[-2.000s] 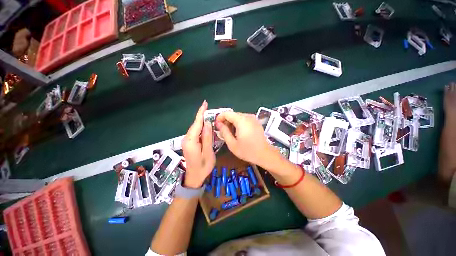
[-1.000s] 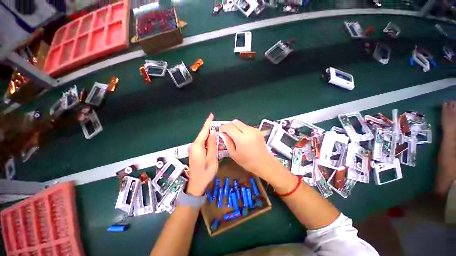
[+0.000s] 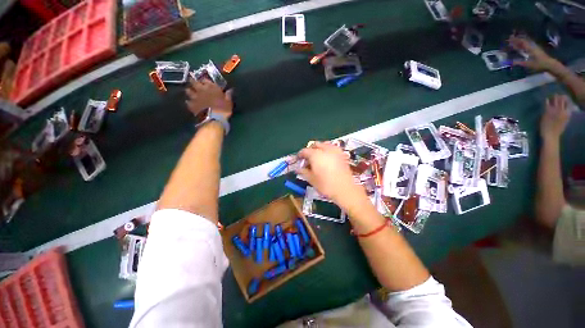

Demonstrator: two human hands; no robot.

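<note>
My left hand [image 3: 210, 97] reaches out over the far belt, with its fingers at a clear housing [image 3: 210, 72]; whether it grips the housing is unclear. My right hand [image 3: 326, 168] is at the left edge of the heaped housings [image 3: 401, 172], its fingertips by a small clear part beside a blue cylinder [image 3: 279, 169]. Its grip is hidden. Another blue cylinder [image 3: 295, 187] and a housing [image 3: 324, 206] lie just below that hand. The shallow brown box [image 3: 241, 272] in front of me holds several blue cylinders.
Housings with orange-brown parts lie spread along the green belt [image 3: 269, 109]. Red compartment trays stand at far left [image 3: 64, 54] and lower left [image 3: 40, 298], with a red-filled box [image 3: 156, 40] at the back. Another person's hands [image 3: 535, 56] are at the right. A housing [image 3: 133, 256] lies left.
My hands have parted: the left moved forward and left over the belt, the right moved to the pile's edge. A housing with a blue cylinder now lies mid-belt. Another person's hand has appeared at upper right.
</note>
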